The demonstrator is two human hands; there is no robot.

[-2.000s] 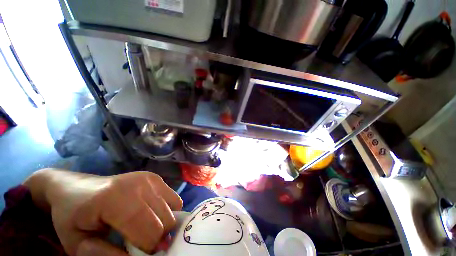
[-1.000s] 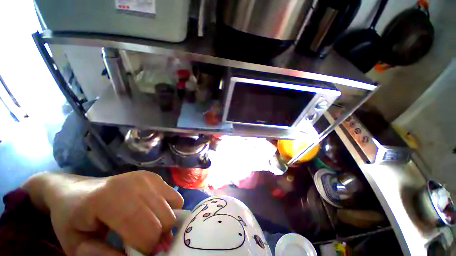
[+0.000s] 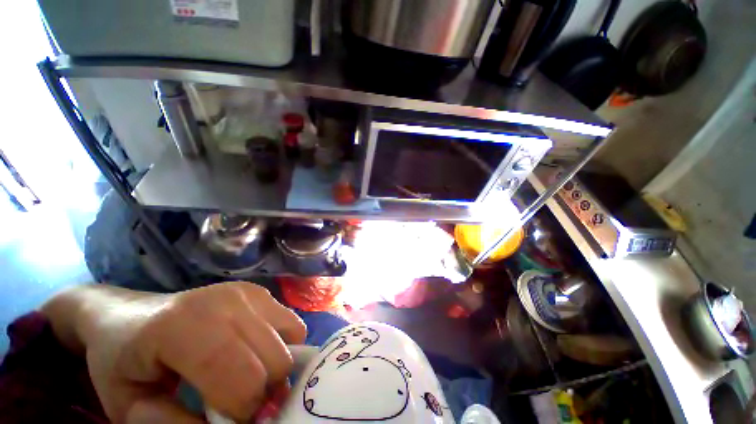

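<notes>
A white mug (image 3: 365, 383) with a black line drawing is at the bottom middle, cut off by the lower edge. My left hand (image 3: 195, 352), bare with a dark sleeve, is closed around the mug's handle at its left side. A small white round piece (image 3: 479, 414), perhaps a lid, shows at the bottom edge right of the mug, mostly out of the picture. My right hand is not in view, so whether it holds this piece cannot be seen.
A metal shelf (image 3: 207, 190) stands ahead, with a microwave (image 3: 443, 166) on its middle level and pots (image 3: 308, 247) below. A yellow bowl (image 3: 489, 240) is under the microwave. A counter (image 3: 638, 310) with a metal pot (image 3: 721, 321) runs down the right side. Pans (image 3: 663, 50) hang upper right.
The shelf and microwave have shifted left and the right counter shows more. The white round piece has sunk toward the bottom edge. My left hand still holds the mug.
</notes>
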